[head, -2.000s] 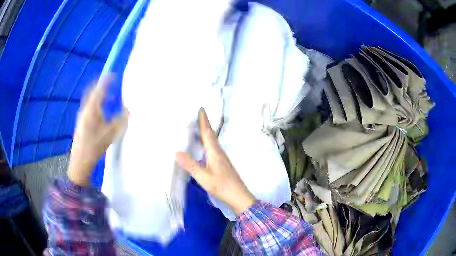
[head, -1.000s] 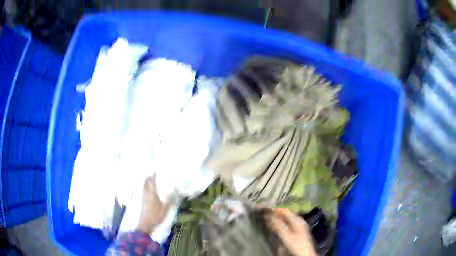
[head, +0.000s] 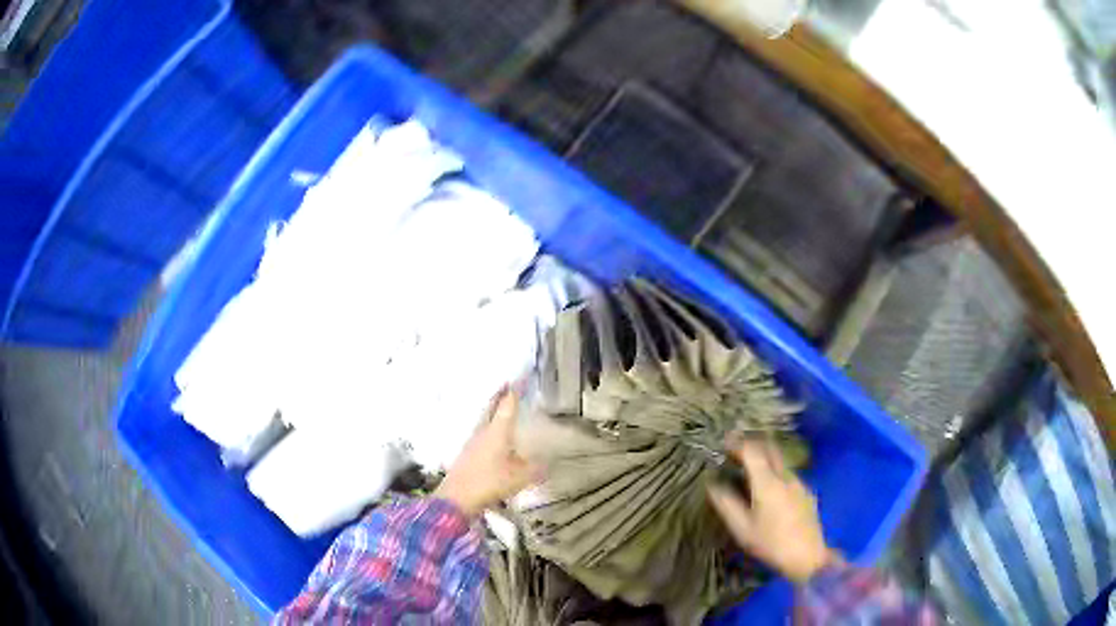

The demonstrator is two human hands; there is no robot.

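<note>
A taupe and olive sleeve bundle [head: 636, 471], tied near its right part and fanned out in pleats, lies in the blue plastic crate [head: 526, 165]. My left hand [head: 490, 462] is at the bundle's left edge, beside the white bundles; its fingertips are blurred and its grip is unclear. My right hand [head: 773, 511] is on the bundle's right side by the tie, fingers and thumb closed around gathered cloth. White bundles [head: 379, 306] fill the crate's left half. More taupe cloth shows below my hands at the picture's bottom.
A second blue crate [head: 159, 184] stands at the upper left. A white table with a brown edge [head: 930, 147] curves across the upper right. A blue-and-white striped sack [head: 1028, 501] is on the floor at the lower right. Dark floor panels show behind the crate.
The view has turned, bringing the table into sight. The dark olive cloth under my right hand is no longer there; both hands have moved up to the fanned bundle, the left away from the white cloth.
</note>
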